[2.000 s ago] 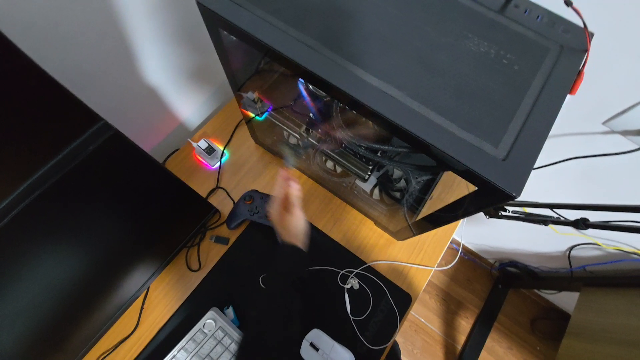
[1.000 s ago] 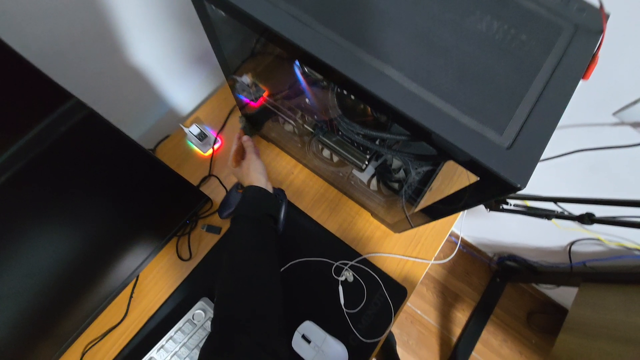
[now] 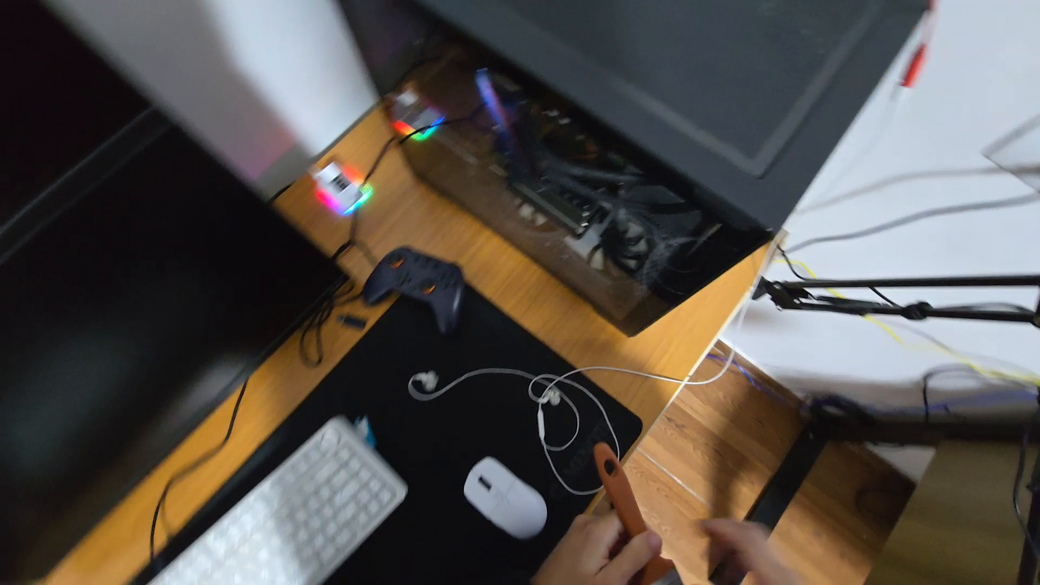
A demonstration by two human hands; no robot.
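Note:
At the bottom edge my left hand (image 3: pixel 601 552) grips a tool by its orange handle (image 3: pixel 619 491), which has a hole at its upper end; the tool's lower part is cut off by the frame. Just to the right, my right hand (image 3: pixel 749 552) is blurred and partly out of view, and its hold cannot be made out. A white mouse (image 3: pixel 505 497) lies on the black desk mat (image 3: pixel 390 528) left of the handle. White wired earphones (image 3: pixel 543 406) lie looped across the mat above the handle, their cable running over the desk's right edge.
A black computer case with a glass side panel (image 3: pixel 569 244) stands at the desk's back. A dark game controller (image 3: pixel 416 280), a lit device (image 3: pixel 340 185), a white keyboard (image 3: pixel 284 512) and a large monitor (image 3: pixel 146 292) are to the left. A black metal arm (image 3: pixel 918 301) juts in at right.
The hand that reached toward the lit device beside the computer case has withdrawn, uncovering the controller. Both hands now show at the bottom, one with an orange-handled tool. The view has shifted.

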